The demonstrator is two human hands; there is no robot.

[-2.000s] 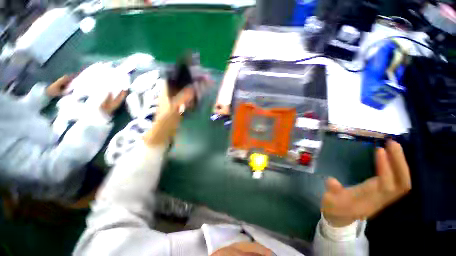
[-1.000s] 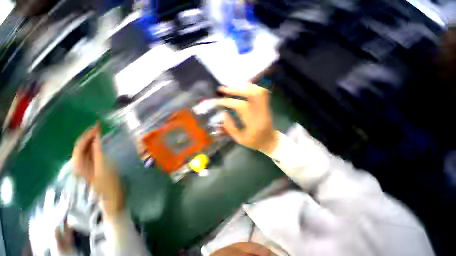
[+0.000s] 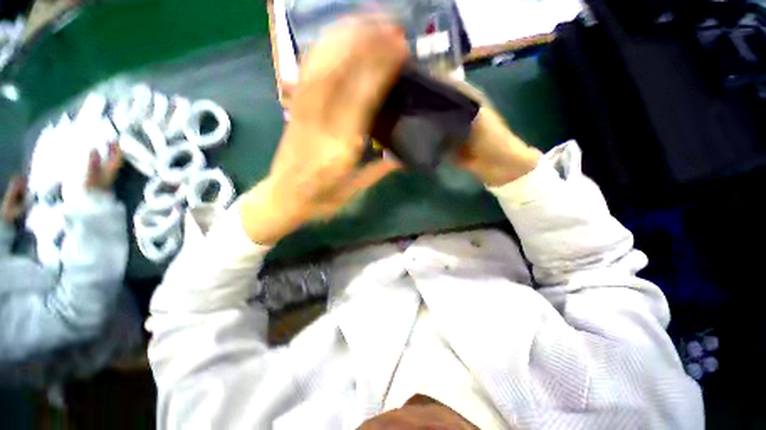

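Note:
A dark, squarish display unit (image 3: pixel 428 117) is held in front of my chest, tilted and blurred. My left hand (image 3: pixel 336 117) is on its left side, with the fingers blurred over its upper edge. My right hand (image 3: pixel 495 147) grips its right side, with the fingers mostly hidden behind it. The clear test fixture (image 3: pixel 441 38) lies beyond my hands at the top, mostly covered by them. A small bit of the yellow connector (image 3: pixel 375 149) shows between my hands.
White coiled cables (image 3: pixel 181 159) lie on the green bench at left. A neighbour's hands and pale sleeve (image 3: pixel 88 227) are beside them. White paper on a brown-edged board (image 3: pixel 516 21) is at the top. Black pieces (image 3: pixel 655 101) stand on the right.
My hands were apart and have come together around the dark unit before my chest. The view has turned, and the fixture now shows higher up and is mostly covered.

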